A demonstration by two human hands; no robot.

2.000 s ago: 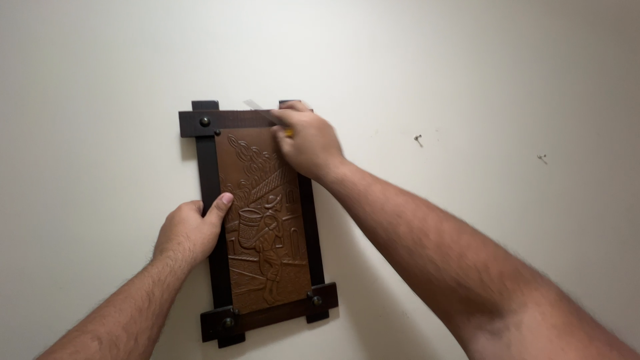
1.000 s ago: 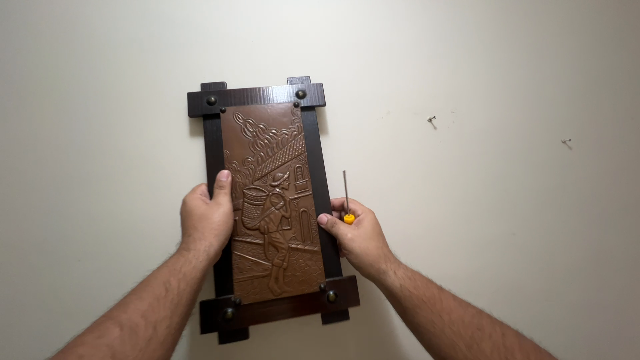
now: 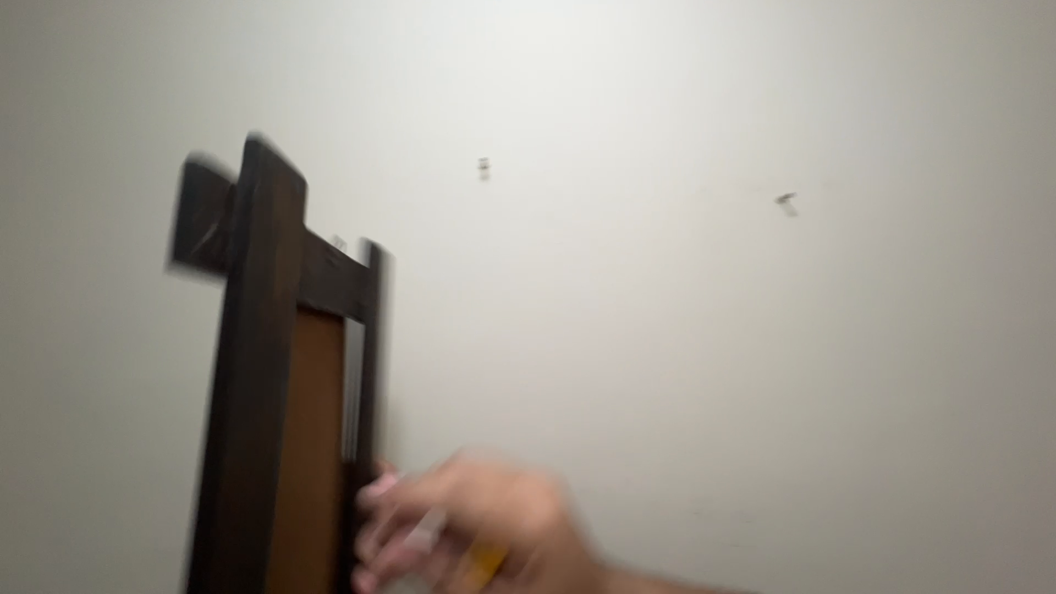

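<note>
A dark wooden picture frame [image 3: 264,355], seen at a steep angle with its back side showing, stands upright at the left of the view. Inside it shows a plain brown backing panel [image 3: 309,445]. My right hand [image 3: 487,520], blurred by motion, is at the frame's far edge, low in the view. Its fingers are curled round a screwdriver with a yellow part [image 3: 485,565] on the handle; whether they also grip the frame is unclear. My left hand is out of view.
Behind the frame is a pale wall [image 3: 627,346]. One small screw or nail [image 3: 484,168] sticks out of it near the upper middle, and another [image 3: 787,203] is farther right.
The picture frame has turned from its embossed front, with both hands at its sides, to its back side. My left hand has left the view. The view has shifted.
</note>
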